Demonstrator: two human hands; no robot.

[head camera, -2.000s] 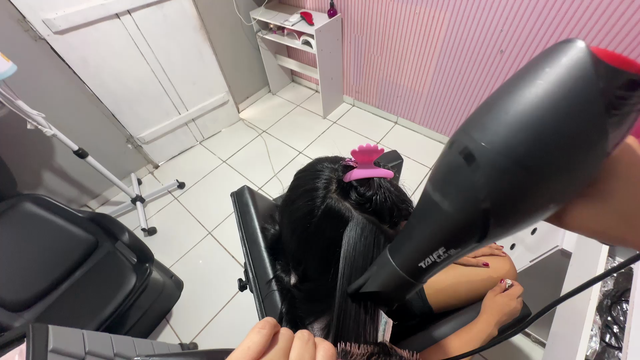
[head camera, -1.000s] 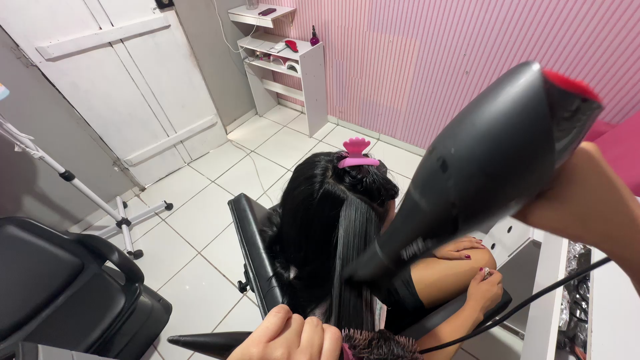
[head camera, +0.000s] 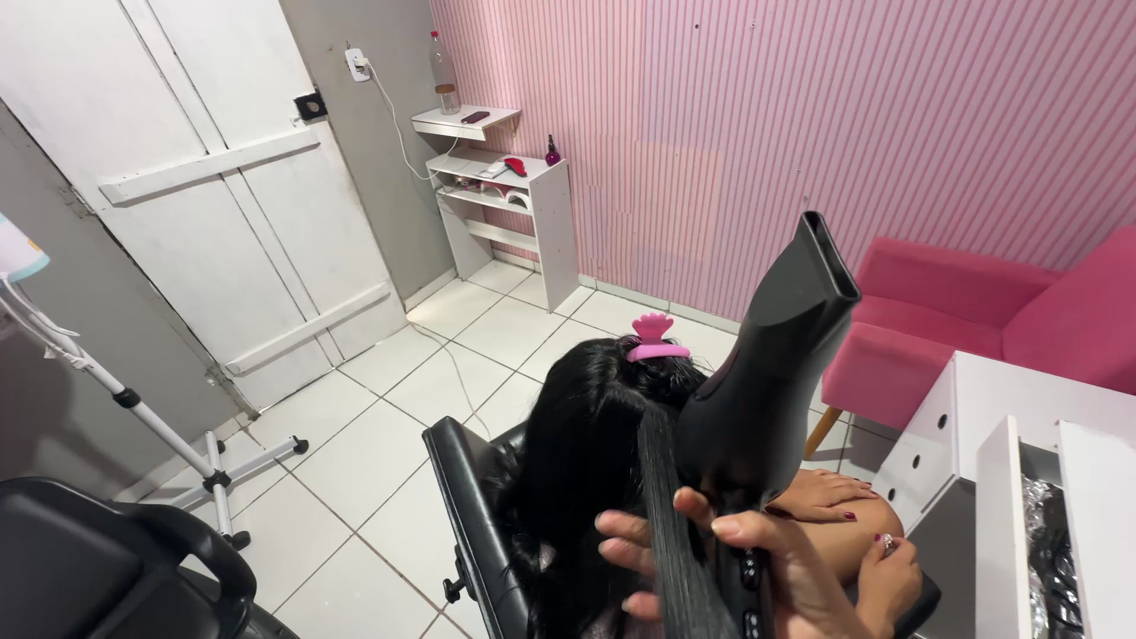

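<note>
The black hair dryer is upright in my right hand, its flat nozzle pointing up and its handle buttons showing. A straight section of black hair passes across the spread fingers of that hand, beside the handle. The seated person's black hair hangs over the chair back, and a pink claw clip holds some of it on top of the head. My left hand and the round brush are out of view.
A black salon chair holds the seated person, whose hands rest on the legs. Right are a pink armchair and a white drawer unit near an open drawer. A wheeled stand and another black chair are left.
The dryer has swung from pointing down at the hair to nozzle up. My right hand has moved down and left to the hair section. My left hand and the round brush have left the view.
</note>
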